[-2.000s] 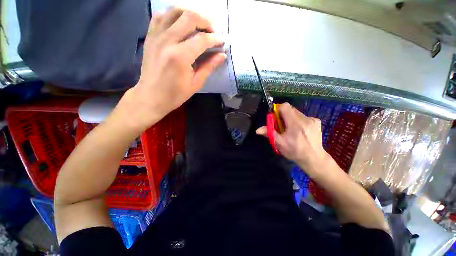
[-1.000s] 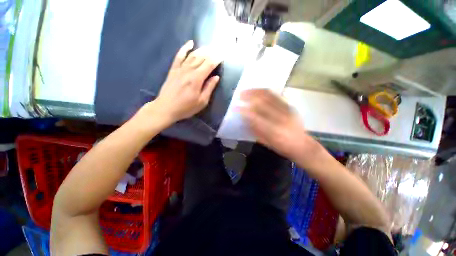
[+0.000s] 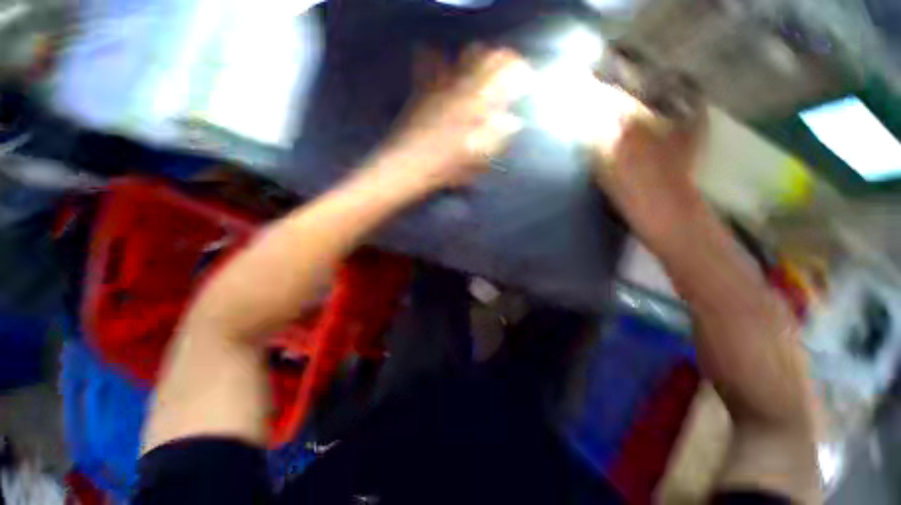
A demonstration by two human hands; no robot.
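Observation:
The frame is strongly blurred. A dark grey garment panel [image 3: 494,232] lies across the machine table and hangs over its front edge. My left hand [image 3: 469,108] is on the panel, left of the bright light; whether its fingers grip the fabric is not clear. My right hand [image 3: 647,148] is at the right of the light, beside the dark metal parts under the machine head [image 3: 657,84]. Its fingertips are lost in glare and blur. The white-backed piece cannot be made out.
A red basket [image 3: 128,286] stands below at left, with a blue basket [image 3: 99,424] under it. Blurred red and orange scissors handles [image 3: 805,281] lie at right, near a yellow tag [image 3: 795,182]. A glowing screen [image 3: 855,136] is at upper right. Another blue basket [image 3: 617,390] is below.
The view has tilted. The grey panel now spreads under and between both hands. My right hand has moved up to the machine head, away from the white-backed piece, now out of sight.

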